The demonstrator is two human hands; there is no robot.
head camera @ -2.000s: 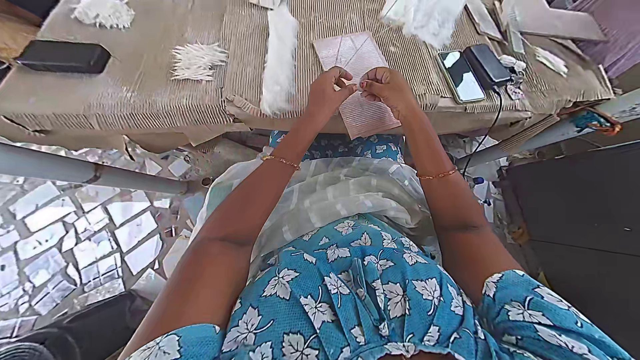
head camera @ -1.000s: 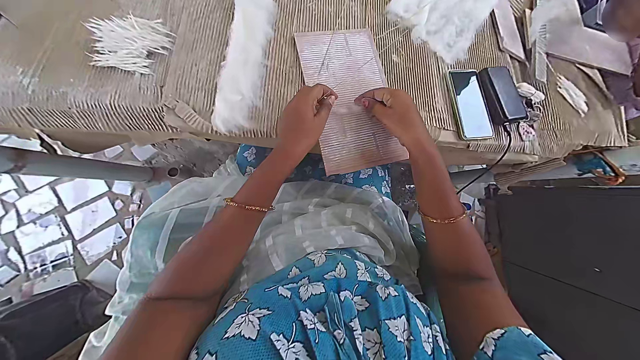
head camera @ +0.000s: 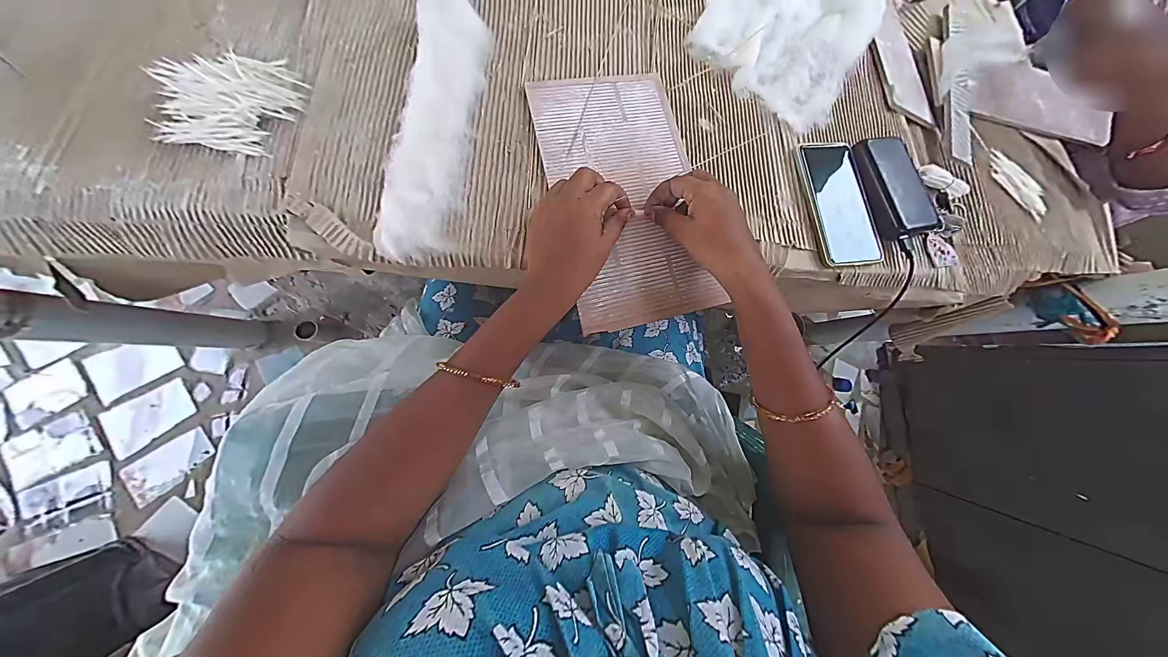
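Observation:
A ridged, pinkish board [head camera: 630, 274] lies at the table's front edge and juts over it. Above its middle, my left hand [head camera: 579, 224] and my right hand [head camera: 703, 224] face each other with a small gap, thumbs and fingertips pinched. Something small and pale shows at the fingertips, perhaps a wisp of cotton, too small to make out. A long strip of cotton wool [head camera: 433, 137] lies left of the board, and a pile of thin white cotton wicks [head camera: 224, 102] farther left. A loose mass of cotton wool [head camera: 794, 55] sits beyond my right hand.
Corrugated cardboard [head camera: 347, 109] covers the table. Right of my right hand are a smartphone [head camera: 838, 205] and a black case [head camera: 896, 187] with a cable hanging off the edge. Flat offcuts [head camera: 1040, 100] and a small wick bundle [head camera: 1017, 182] lie farther right, near another person's arm [head camera: 1136, 137].
Both hands stay over the board, their fingertips slightly apart now and closer together than one second ago. The view has shifted between frames.

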